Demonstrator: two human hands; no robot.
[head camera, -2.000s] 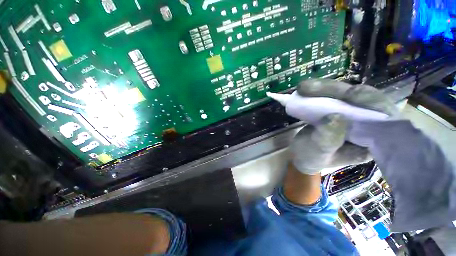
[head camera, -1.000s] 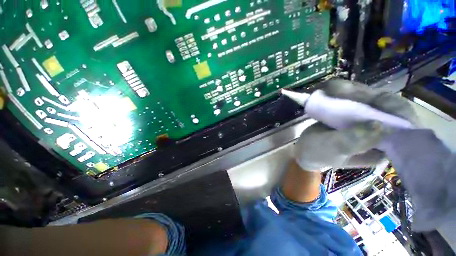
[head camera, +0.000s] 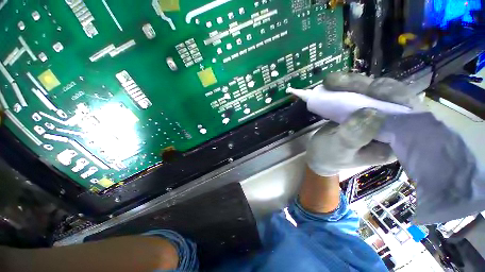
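A large green circuit board (head camera: 159, 101) lies solder side up in a black carrier (head camera: 242, 143). Silver pads and yellow squares show on it, and a bright glare hides part of its left side. My right hand (head camera: 351, 133), in a grey-white glove, grips a white pointed applicator (head camera: 340, 103). Its tip points left over the pads near the board's lower right edge; I cannot tell if it touches. A loose pale grey wrap (head camera: 441, 159) hangs around the applicator's back end. My left arm leaves the picture at the lower left, and my left hand is not in view.
A metal ledge (head camera: 183, 188) runs along the carrier's near side, with a black pad (head camera: 218, 215) beside it. Orange-yellow clips (head camera: 407, 39) sit at the upper right. Blue light glows at the top right corner. White frames (head camera: 388, 212) show at the lower right.
The board has shifted left and slightly up in the view. The applicator tip first moved right, then back left, and now lies farther in over the board's pads. My right hand keeps its grip.
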